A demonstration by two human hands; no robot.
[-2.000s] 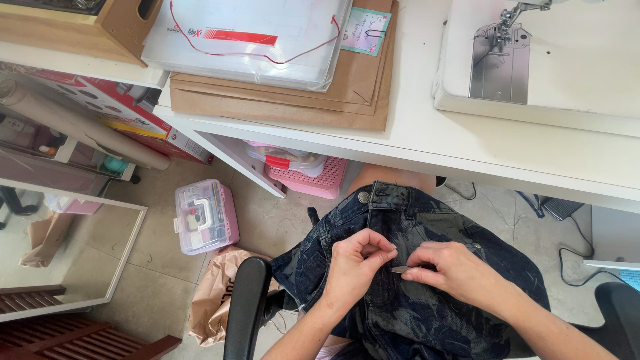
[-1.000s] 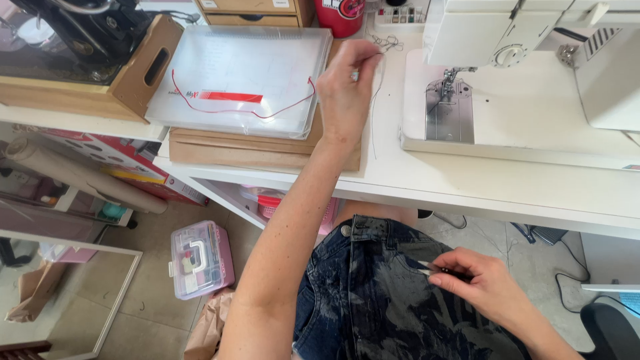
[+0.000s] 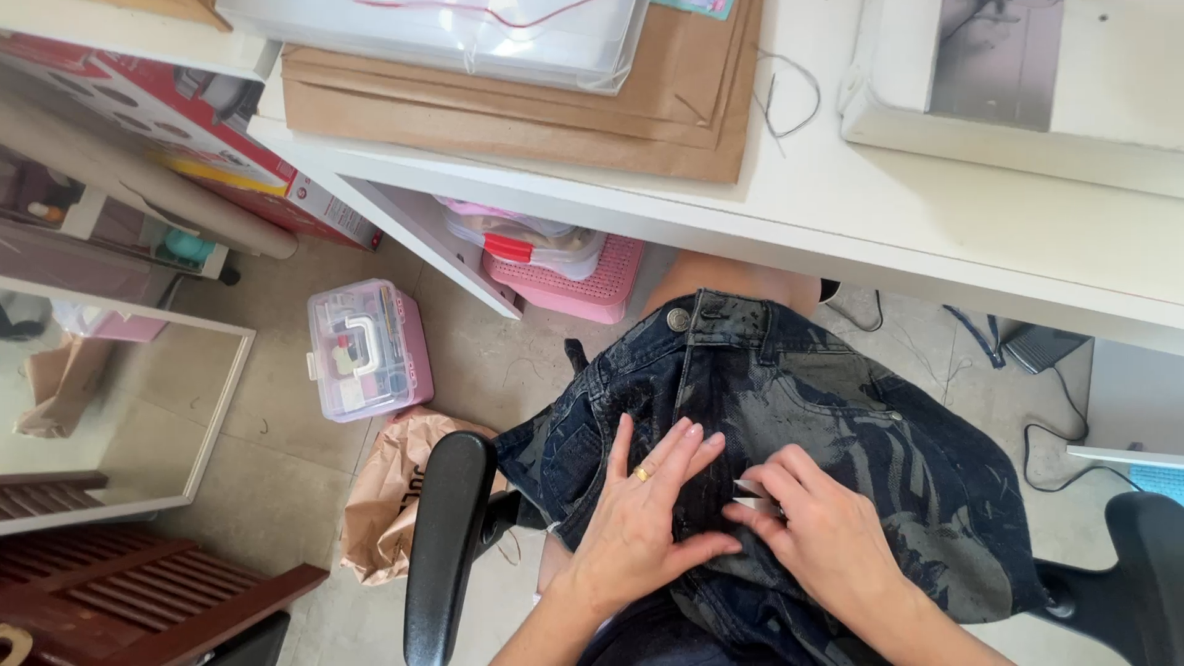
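Dark patterned denim garment (image 3: 832,388) lies across the lap, its waistband with a metal button (image 3: 679,320) toward the table. My left hand (image 3: 647,518) rests on the denim beside the front seam, fingers spread, a ring on one finger; nothing is seen held in it. Small metal snips (image 3: 757,498) are in my right hand (image 3: 814,527), their two pointed blades apart and directed at the seam close to the left fingers. Most of the tool is hidden by the hand. Loose thread (image 3: 786,102) lies on the white table (image 3: 925,222).
Brown paper envelopes (image 3: 518,129) under a clear plastic case (image 3: 555,42) lie on the table, left of a white sewing machine (image 3: 980,139). A pink sewing box (image 3: 370,351) and paper bag (image 3: 398,499) stand on the floor. Black armrests (image 3: 449,546) flank the lap; a framed mirror (image 3: 213,416) is at left.
My left hand has come back from above the table to the denim. Loose thread now lies by the envelopes. My right hand still has the snips, now at the seam. The view has tilted down.
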